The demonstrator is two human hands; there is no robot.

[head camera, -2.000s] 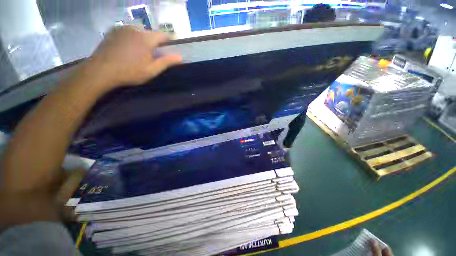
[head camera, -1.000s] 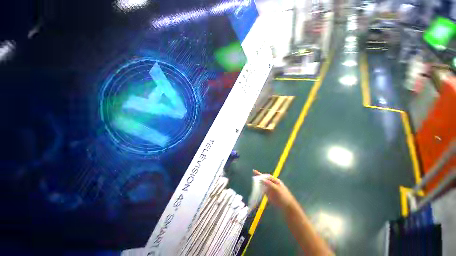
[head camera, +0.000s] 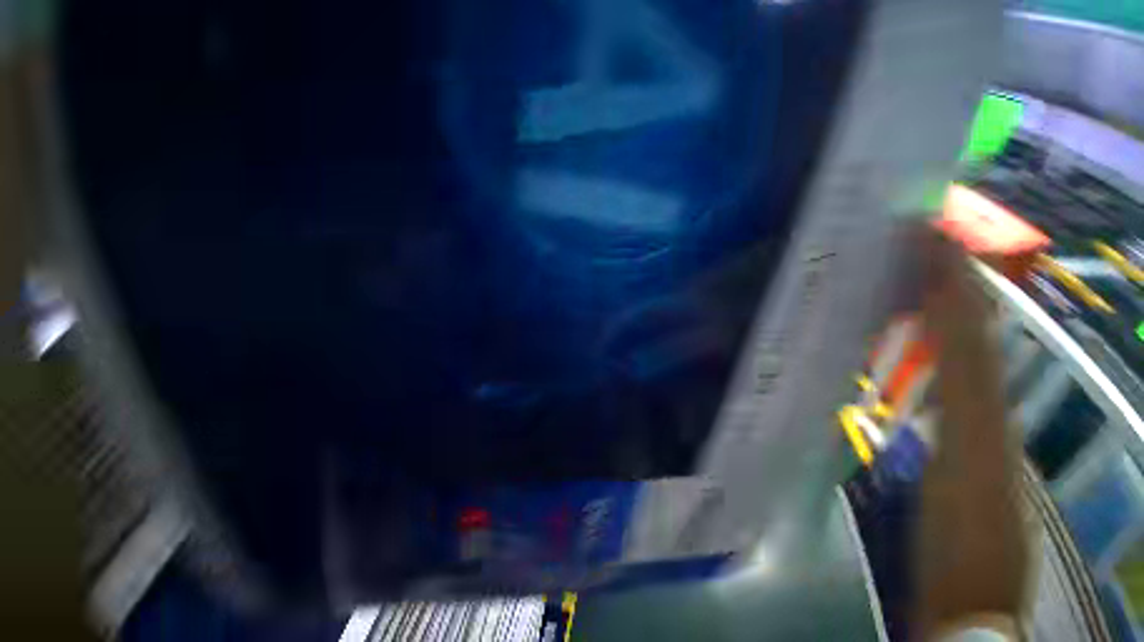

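A large dark-blue TV carton [head camera: 376, 251] with a pale border fills most of the view, raised close in front of me and blurred. Part of its light-blue "AI" picture shows near the top. My right hand [head camera: 935, 245] is at the carton's right border, with the forearm rising from the bottom right. It appears to grip the edge; the fingers are too blurred to make out. A blurred brown strip at the far left edge may be my left arm; my left hand cannot be made out. No label sheet can be made out.
Edges of a carton stack [head camera: 452, 622] show below the raised carton. Green floor [head camera: 715, 615] lies beside it. At the right are a curved white rail [head camera: 1066, 339], an orange object [head camera: 991, 223] and a green-lit screen [head camera: 995, 126].
The carton has come closer and turned more upright across the view. My right hand has moved from low beside the stack up to the carton's right border. The view has swung right.
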